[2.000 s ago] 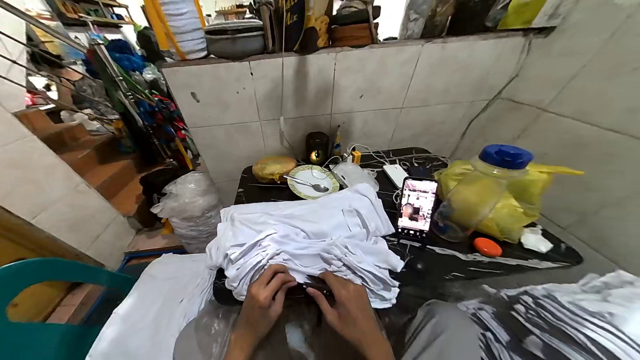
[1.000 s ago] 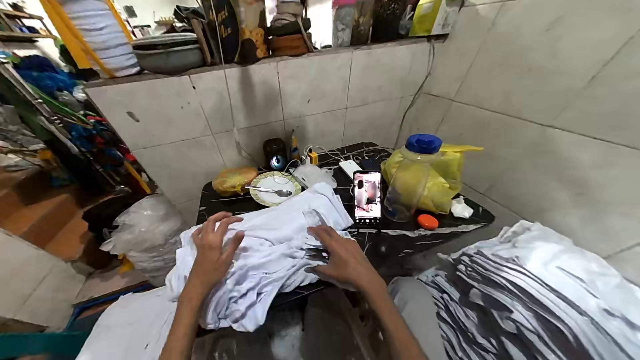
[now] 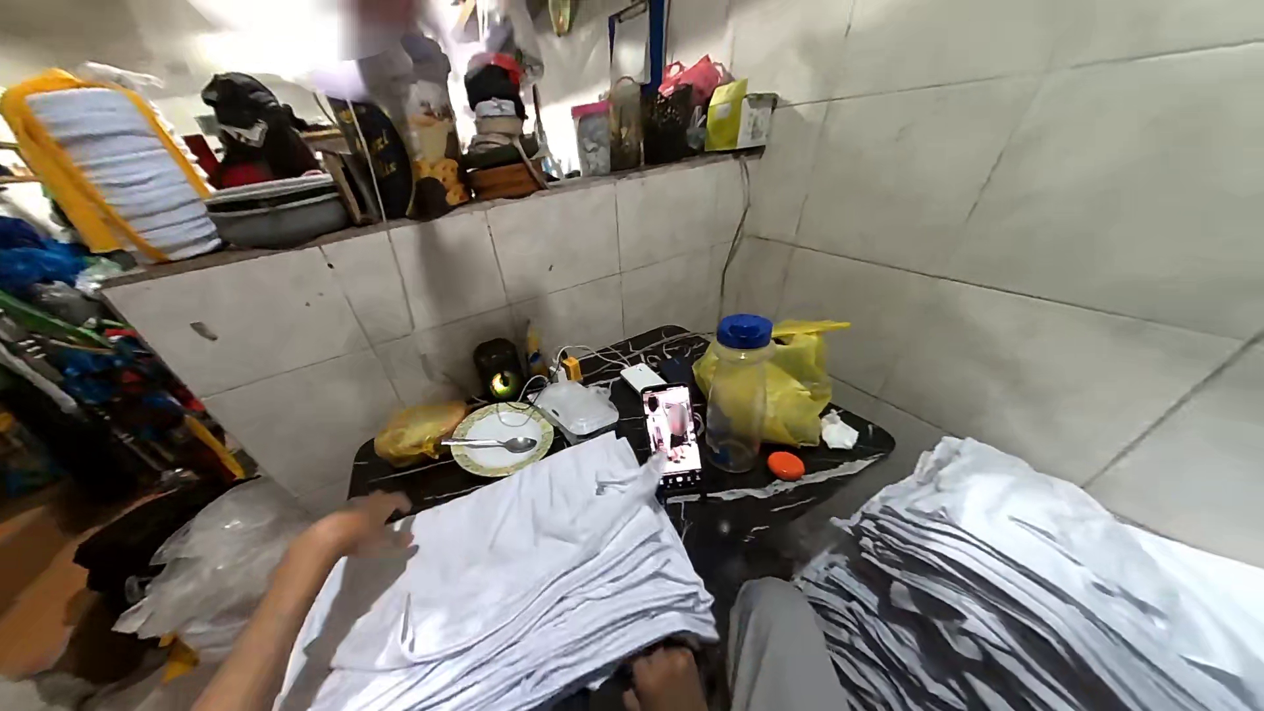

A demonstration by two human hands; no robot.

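A stack of white cloth pieces (image 3: pixel 533 573) lies across the near left part of the black marble-patterned table (image 3: pixel 790 494). My left hand (image 3: pixel 365 523), blurred, is at the stack's far left edge, its fingers spread; whether it touches the cloth is unclear. My right hand (image 3: pixel 667 676) is at the near right edge, partly under the overhanging cloth, with its fingers mostly hidden. Beyond the stack stand a lit smartphone (image 3: pixel 671 434) and a clear plastic jar with a blue lid (image 3: pixel 739 405). A plate (image 3: pixel 504 439) with a spoon (image 3: pixel 494 444) is behind the cloth.
Another pile of white and dark-striped cloth (image 3: pixel 968 583) lies at the right, beside my grey-clad knee (image 3: pixel 780 642). An orange lid (image 3: pixel 786 466), a yellow plastic bag (image 3: pixel 790 385) and white cables are on the table. Clear plastic bags (image 3: pixel 217 563) sit at the left; a tiled wall stands behind.
The rumpled white cloth now lies flatter, with its layered edges facing me. My left hand has moved to its far left edge, and my right hand has come down to its near edge. The view has turned right.
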